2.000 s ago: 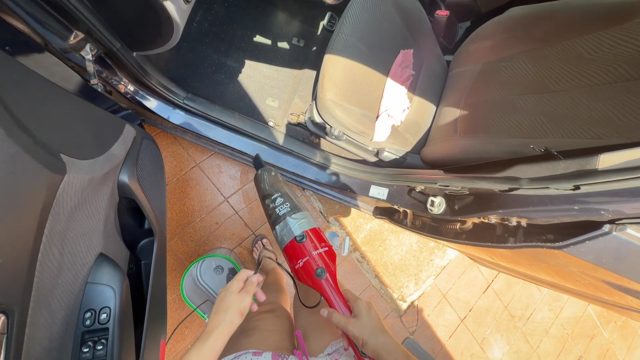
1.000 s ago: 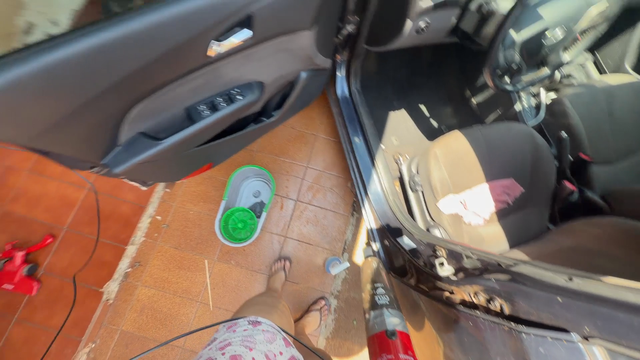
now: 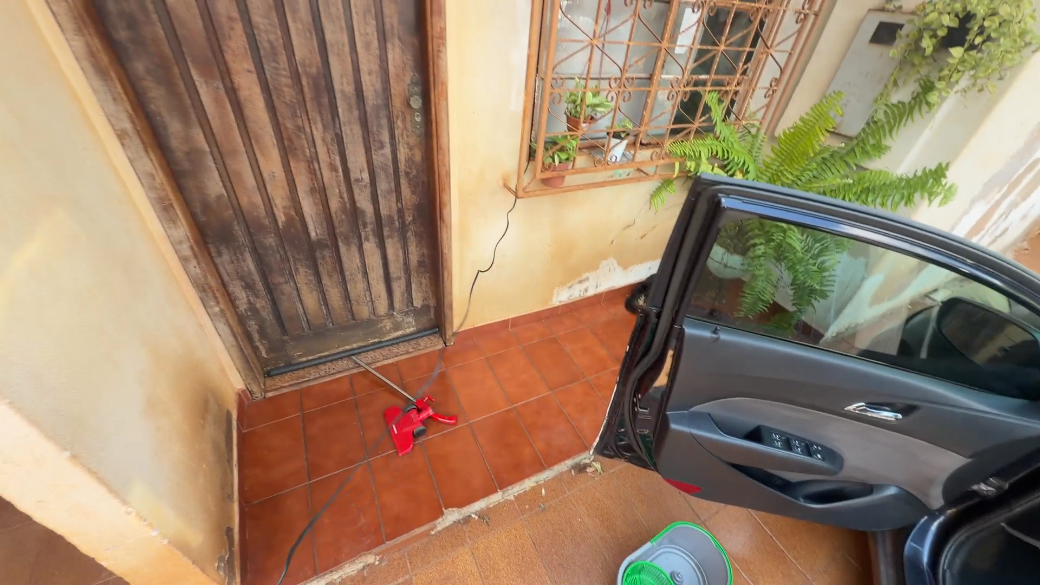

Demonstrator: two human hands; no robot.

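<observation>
Neither of my hands shows in the head view now, and the red handheld vacuum cleaner is also out of sight. A red vacuum floor head with a metal tube (image 3: pixel 413 421) lies on the red tiles in front of the wooden door. A black power cord (image 3: pixel 341 492) runs past it across the floor and up the wall to the window. The grey mop bucket with a green rim and green basket (image 3: pixel 681 561) stands at the bottom edge, below the car's open door (image 3: pixel 812 390).
A weathered wooden door (image 3: pixel 276 162) is set in the yellow wall. A rusty window grille (image 3: pixel 650 97) with potted plants and a large fern (image 3: pixel 796 154) are behind the car door. A low step edge (image 3: pixel 487 505) divides the red tiles from the lower floor.
The view has swung away from the car seats to the house wall and door. My hands, seen on or near the red vacuum two seconds ago, and the vacuum have left the view.
</observation>
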